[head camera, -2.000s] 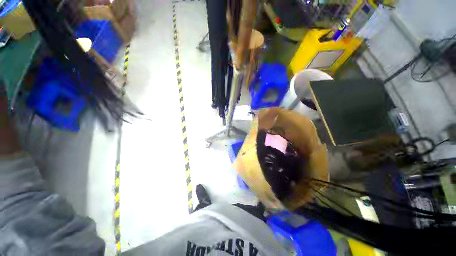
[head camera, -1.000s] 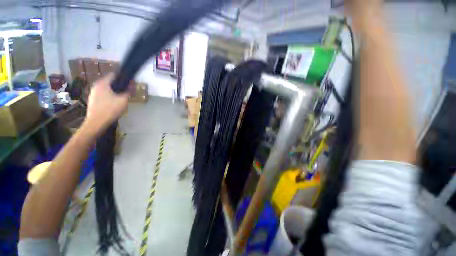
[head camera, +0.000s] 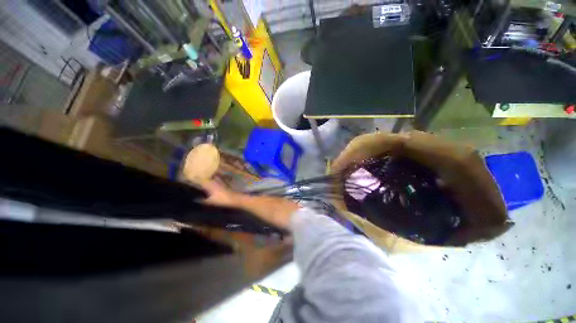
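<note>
Thick black cable bundles (head camera: 95, 189) fill the left side, blurred, with their ends towards the middle. My right hand (head camera: 221, 194), in a grey sleeve, reaches left across the picture and lies against the black cables. Its fingers are blurred, so its grip is unclear. Thin dark cable strands (head camera: 309, 188) run between the hand area and an open cardboard box (head camera: 483, 183). The box holds a dark heap of cables (head camera: 410, 202) with a pink-white label. My left hand is not recognisable; a blurred brown shape below the right forearm is unclear.
A black-topped table (head camera: 363, 69) stands behind the box. A white bucket (head camera: 287, 104), a blue stool (head camera: 271, 151) and a round wooden top (head camera: 201, 163) lie left of it. Another blue stool (head camera: 516, 180) is right of the box. A yellow machine part (head camera: 252, 82) stands behind.
The view has turned down and to the right, bringing the box to the middle right. My right hand has come down from its raised position; my left hand no longer shows clearly.
</note>
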